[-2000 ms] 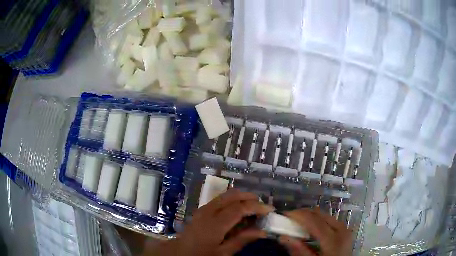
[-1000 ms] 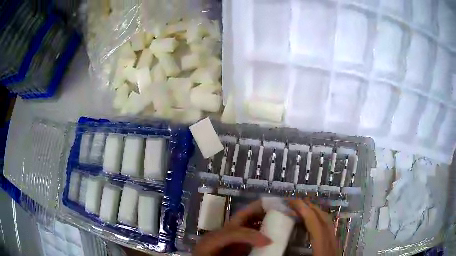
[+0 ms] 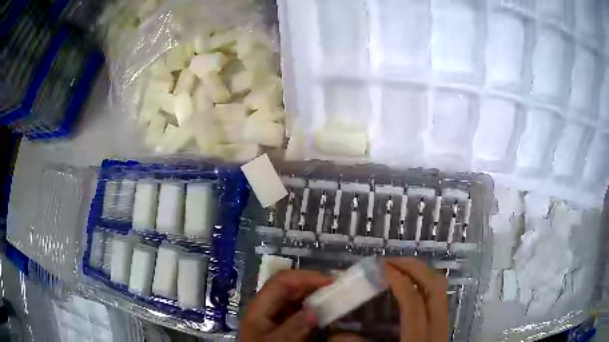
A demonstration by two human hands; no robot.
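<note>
A white block (image 3: pixel 347 292) is held between my two hands over the near row of the clear parts tray (image 3: pixel 484 220). A translucent, film-like piece shows at its upper right end. My left hand (image 3: pixel 280 307) grips the lower left end. My right hand (image 3: pixel 417 294) has its fingers at the upper right end. Slender silvery and white parts (image 3: pixel 355 214) stand in the tray's far row. One foam block (image 3: pixel 266 180) lies tilted on the tray's upper left corner and another (image 3: pixel 274 269) sits in the near row, partly behind my left hand.
A blue-edged tray (image 3: pixel 229 247) with white blocks is on the left. Beyond it is an open bag of foam blocks (image 3: pixel 214 100). A large white tray (image 3: pixel 427 80) fills the upper right. Thin white pieces (image 3: pixel 551 260) lie at the right. Dark blue trays (image 3: pixel 57 73) are stacked upper left.
The held block has turned from nearly upright to slanting up to the right. Both hands have stayed over the near row. The view has shifted slightly.
</note>
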